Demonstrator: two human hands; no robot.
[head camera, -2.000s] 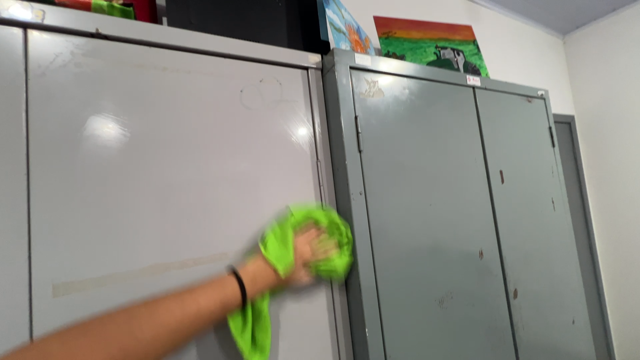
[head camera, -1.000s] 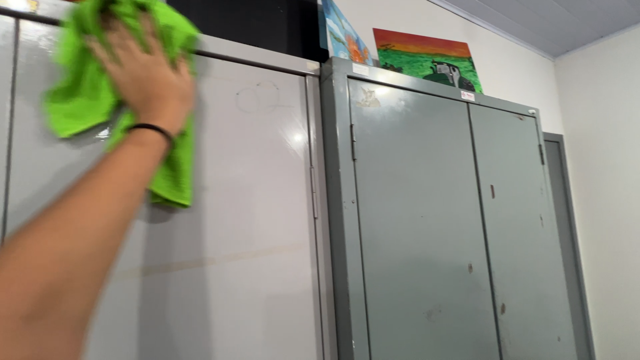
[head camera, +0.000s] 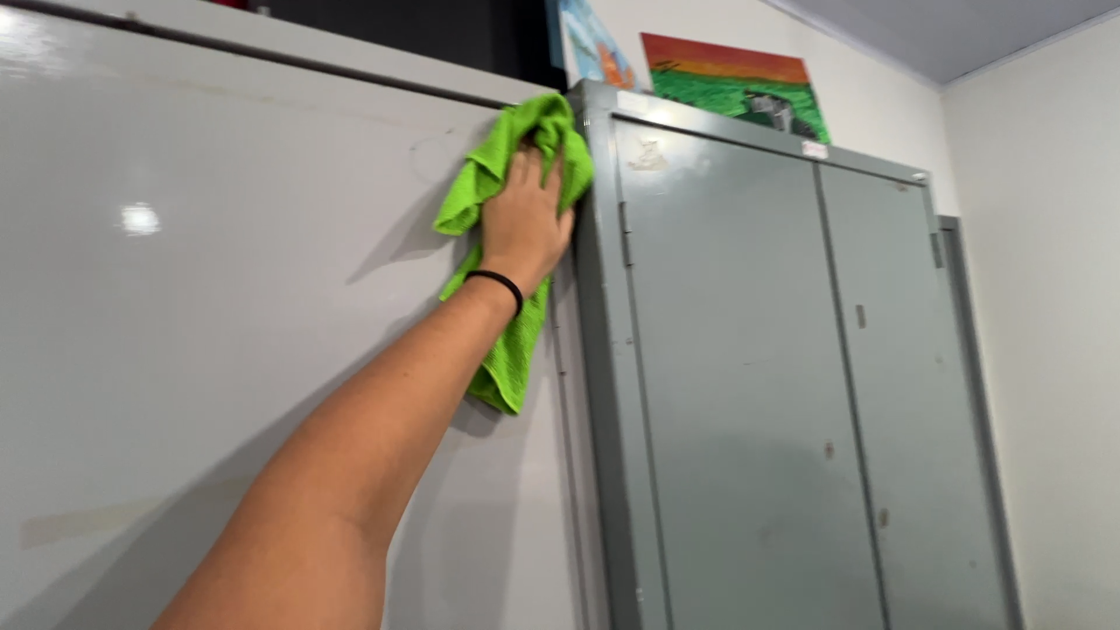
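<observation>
My left hand (head camera: 528, 223), with a black band (head camera: 499, 284) around its wrist, presses a bright green cloth (head camera: 516, 350) flat against the light grey cabinet door (head camera: 262, 306). The hand is at the door's upper right corner, beside the edge of the neighbouring grey-green metal cabinet (head camera: 735, 350). Part of the cloth is bunched above and around the fingers, and a loose end hangs below the wrist. The fingertips are partly hidden in the cloth folds. My right hand is out of view.
Two paintings, one orange and blue (head camera: 599, 52) and one with a red sky over green (head camera: 735, 83), stand atop the cabinets. A dark object (head camera: 420, 35) sits above the light door. A white wall (head camera: 1041, 332) rises at the right.
My left hand and the green cloth have moved right along the top of the light door since one second ago. Two seconds ago they were lower, near the door's right edge.
</observation>
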